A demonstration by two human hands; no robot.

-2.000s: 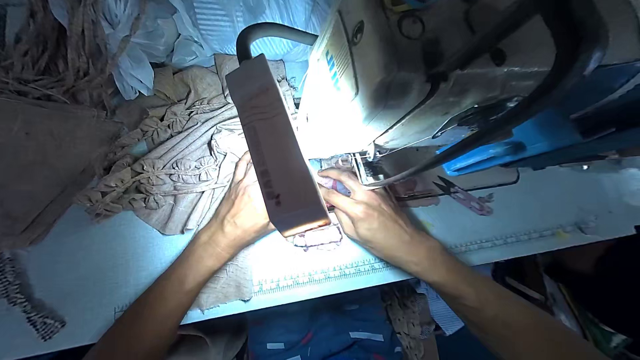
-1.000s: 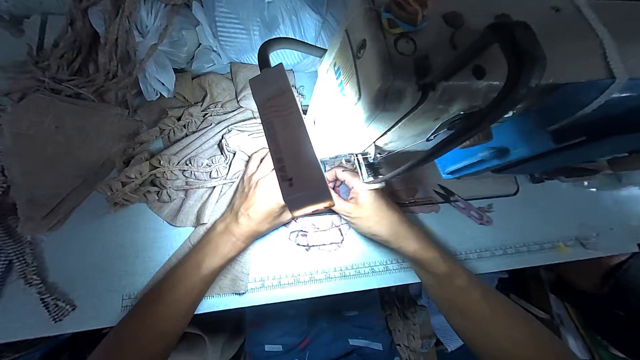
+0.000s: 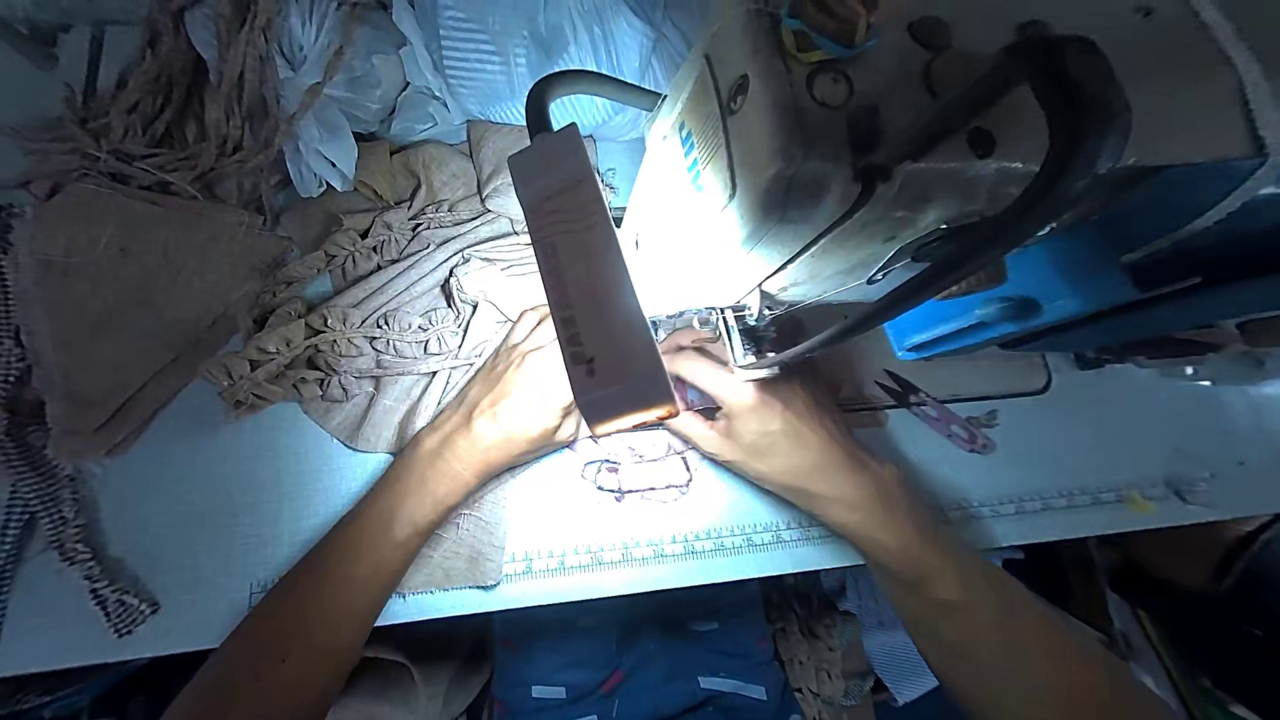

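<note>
A sewing machine (image 3: 800,150) stands on the white table, its presser foot (image 3: 745,335) brightly lit. My left hand (image 3: 520,395) rests on gathered beige fabric (image 3: 390,290) left of the needle area; its fingertips are hidden behind a box-shaped lamp head (image 3: 595,290). My right hand (image 3: 765,420) is bent just in front of the presser foot, thumb and forefinger close together near a small purplish item (image 3: 695,395); the lamp partly covers this spot, so its hold is unclear. Pink-handled thread snips (image 3: 940,412) lie to the right of my right hand.
A measuring scale (image 3: 690,548) runs along the table's front edge. Loose beige cloth (image 3: 130,310) and a checked strip (image 3: 70,540) lie at the left. Plastic bags (image 3: 340,100) are behind. A blue machine part (image 3: 1010,300) is at the right, and dark blue fabric (image 3: 640,650) hangs below the edge.
Both hands stay near the needle area, with only small shifts of the fingers. The view has shifted slightly since the earliest frame.
</note>
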